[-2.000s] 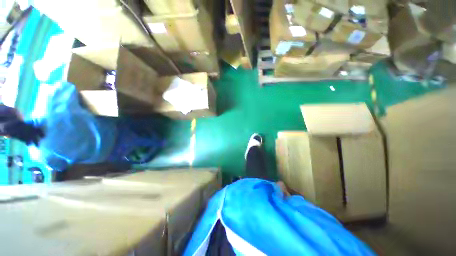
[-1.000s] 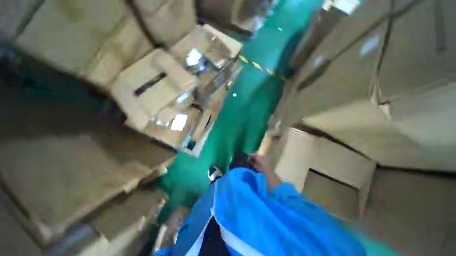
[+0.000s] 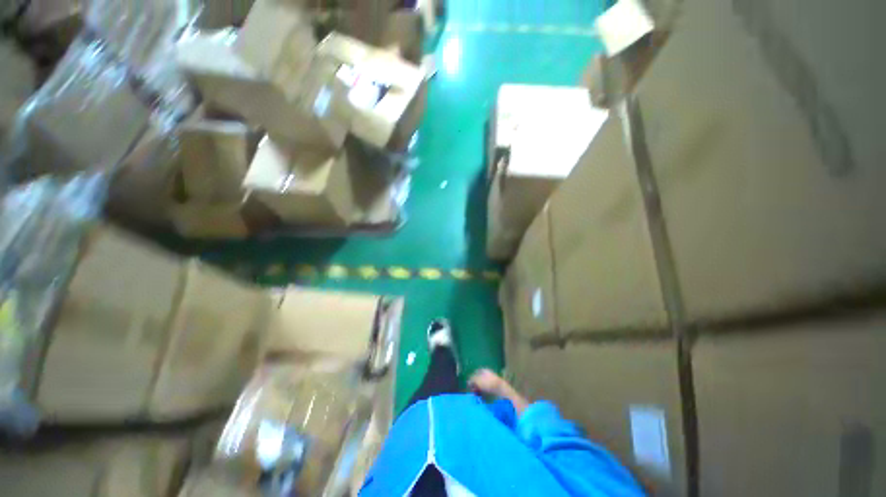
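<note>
My right hand (image 3: 493, 382) is low in the middle of the view, just beyond my blue sleeve and beside my leg. It is small and blurred, and I cannot tell if its fingers are closed. It touches no carton that I can make out. My left hand is not in view. Nearest on my right is a tall stack of large cardboard cartons (image 3: 607, 408), one with a white label. Nearest on my left is a carton under clear film (image 3: 316, 403).
Green floor (image 3: 455, 209) runs ahead, crossed by yellow-black tape (image 3: 364, 273). Open cartons (image 3: 311, 189) are piled at the upper left. A white-topped carton (image 3: 549, 131) stands ahead right. Film-wrapped cartons (image 3: 87, 126) stand at the far left.
The view has turned and moved along the aisle between cartons. The other person in blue and the open carton on my right are gone from view. My right hand still hangs by my leg.
</note>
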